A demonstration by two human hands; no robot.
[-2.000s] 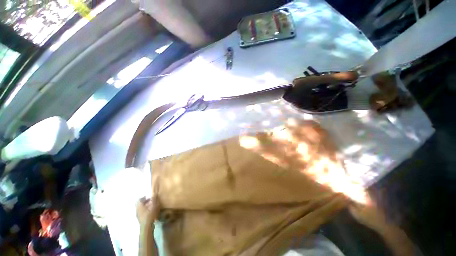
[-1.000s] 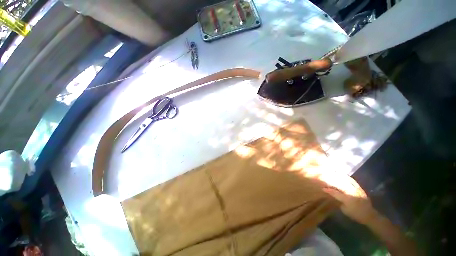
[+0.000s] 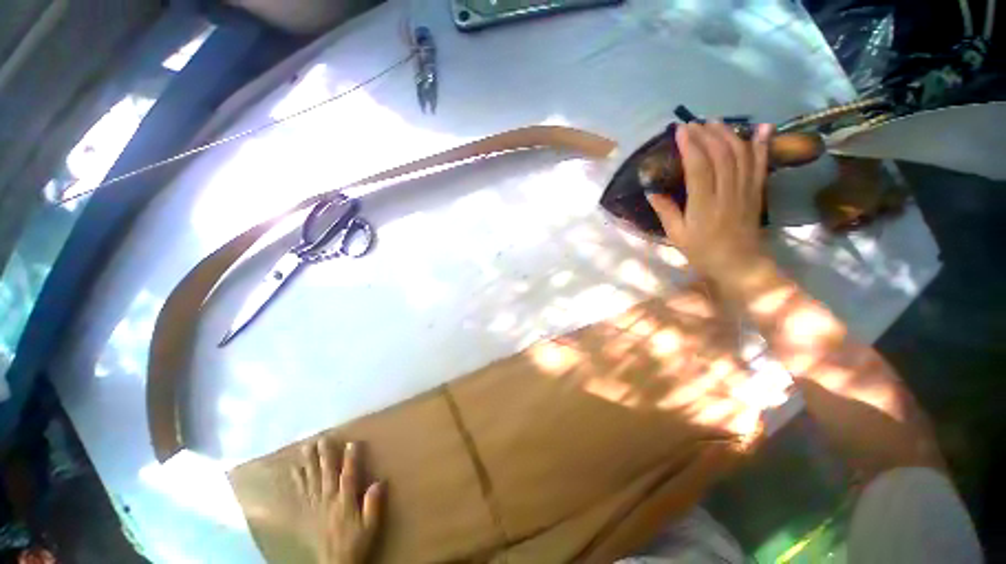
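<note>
The tan-brown garment piece (image 3: 408,452) lies on the pale table at the near side, with a dark vertical seam and folds near the lap. My left hand (image 3: 340,501) lies flat on its left part, fingers spread, holding nothing. My right hand (image 3: 723,198) is closed around the wooden handle of the iron (image 3: 640,198), whose dark pointed plate faces left. The iron stands on the table beyond the garment. A long curved brown strip (image 3: 441,163) lies left of the iron, apart from it. Large shears (image 3: 292,262) lie inside its curve, their rings near the strip.
Small dark snips (image 3: 426,71) lie at the far side of the table (image 3: 474,259). A metal tray (image 3: 518,13) is cut off by the top edge. A brown block (image 3: 866,198) sits right of the iron. A pale sheet (image 3: 938,138) and a braided cord (image 3: 827,114) reach the iron.
My right hand has moved from the garment's right edge up onto the iron and gripped its handle. My left hand has come into view on the cloth. The view has shifted.
</note>
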